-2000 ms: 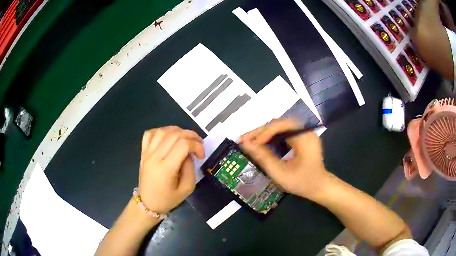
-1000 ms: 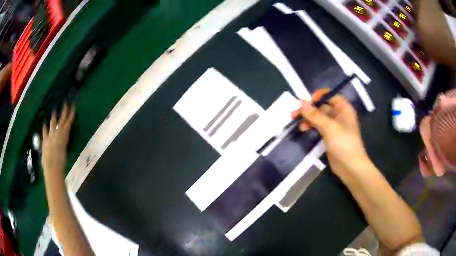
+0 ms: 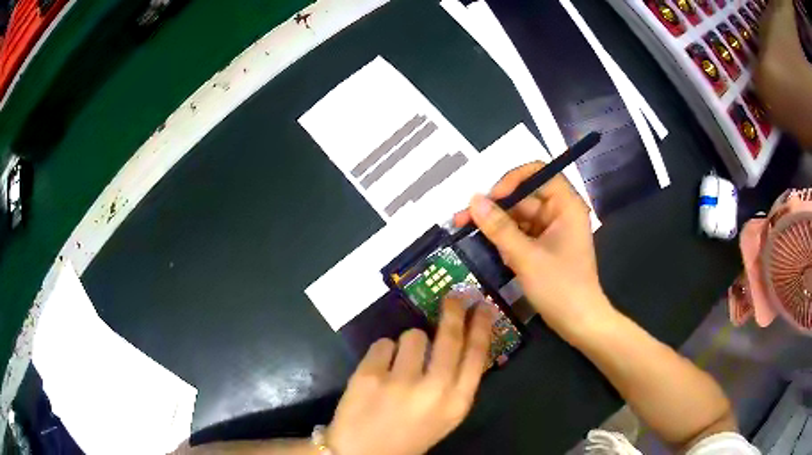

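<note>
An opened phone unit (image 3: 438, 277) lies tilted on the black film sheet, its green board with gold pads facing up. My left hand (image 3: 414, 382) rests on it from below, fingertips on the board's silver area and hiding part of it. My right hand (image 3: 548, 244) holds slim black tweezers (image 3: 556, 166) like a pen. Their lower end is at the phone's top edge; the contact point is too small to tell. A white liner sheet (image 3: 343, 115) with grey adhesive strips (image 3: 426, 185) lies above the phone, partly beside a long white-edged band.
Black film sheets (image 3: 592, 107) with white edges lie at upper right. A white compartment tray (image 3: 757, 164) holds red-and-gold parts, with another person's arm beside it. A blue-banded white object (image 3: 718, 207) and pink fan (image 3: 788, 258) are at right. Blank white sheets (image 3: 111, 373) lie left, near the green belt (image 3: 107, 107).
My left hand has come back from over the green belt onto a phone unit now lying on the black film. My right hand has moved slightly left and down with the tweezers.
</note>
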